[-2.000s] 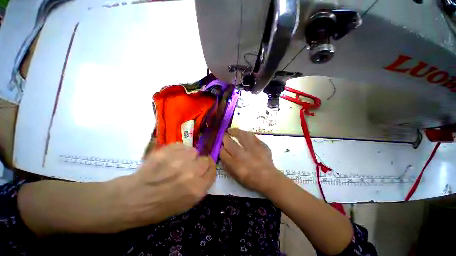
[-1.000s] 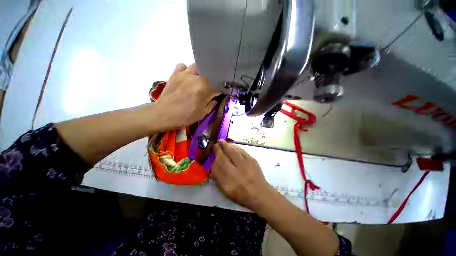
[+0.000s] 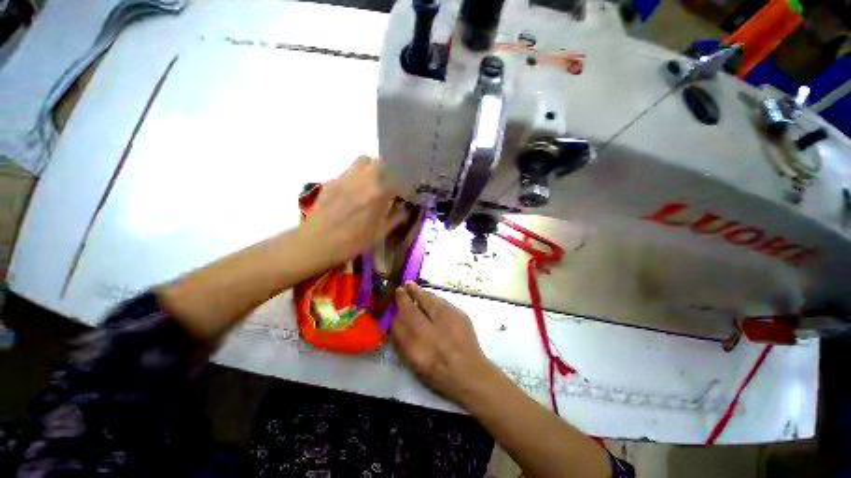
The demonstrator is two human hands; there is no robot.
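An orange pouch (image 3: 341,338) with a green and white patterned patch lies on the table, left of the needle area. Purple tape (image 3: 413,260) runs along its right side, up to under the sewing machine head (image 3: 597,140). My left hand (image 3: 350,210) lies over the pouch's upper part, close to the machine head; its fingertips are partly hidden, and it holds the pouch. My right hand (image 3: 434,341) has its fingertips on the lower end of the purple tape and pouch edge. The needle tip is too small to tell.
A knotted red cord (image 3: 538,313) lies right of the needle area and hangs over the front edge. Another red strip (image 3: 739,394) is at the far right. Grey-white fabric panels (image 3: 70,70) lie at the upper left. An orange thread cone (image 3: 767,35) stands behind the machine.
My left hand has moved from the pouch's near end up to beside the machine head. The pouch's near end now shows the patterned patch. The view has shifted, showing more of the machine's top.
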